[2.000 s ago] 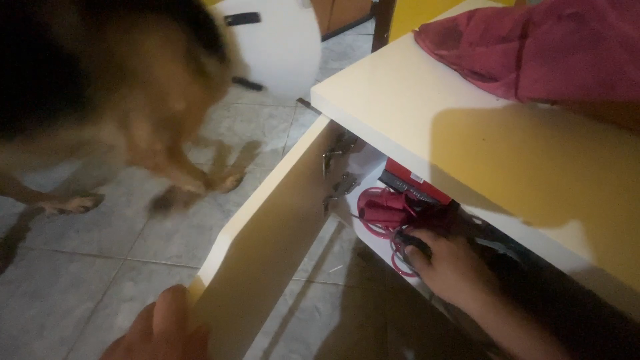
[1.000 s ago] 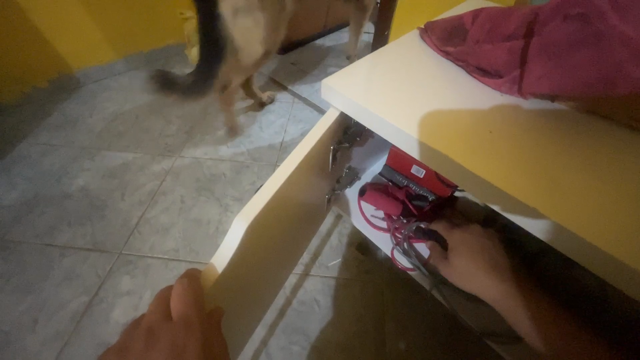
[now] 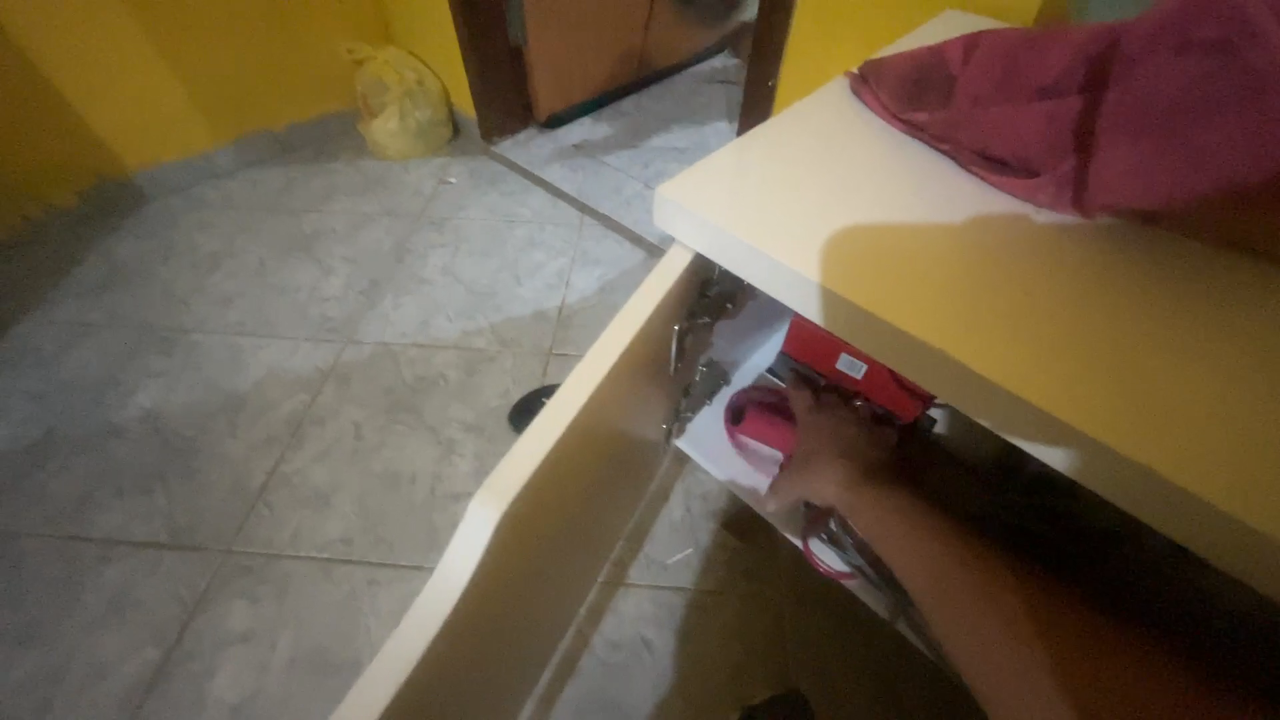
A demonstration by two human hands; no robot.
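Note:
My right hand [image 3: 835,450] reaches into the compartment under the light tabletop, with its fingers around or against a pink-red item [image 3: 763,418] that may be a bundled cable or cloth. Blur hides whether the fingers are closed on it. Behind the hand lies a red box [image 3: 858,368] with a white label. A pink-red loop [image 3: 830,560] and dark items lie below my wrist, near the compartment's front edge. The cream flap door [image 3: 560,490] hangs open on metal hinges [image 3: 700,390]. My left hand is out of view.
A dark red cloth [image 3: 1090,110] lies on the tabletop [image 3: 780,190]. Grey floor tiles [image 3: 300,420] spread to the left. A tied yellowish plastic bag [image 3: 403,105] stands by the yellow wall, beside a doorway. A dark round object [image 3: 532,408] is partly behind the flap door.
My left hand has left the view; it was on the flap door's edge before. My right hand has moved deeper into the compartment, toward the red box. The dog has gone from view.

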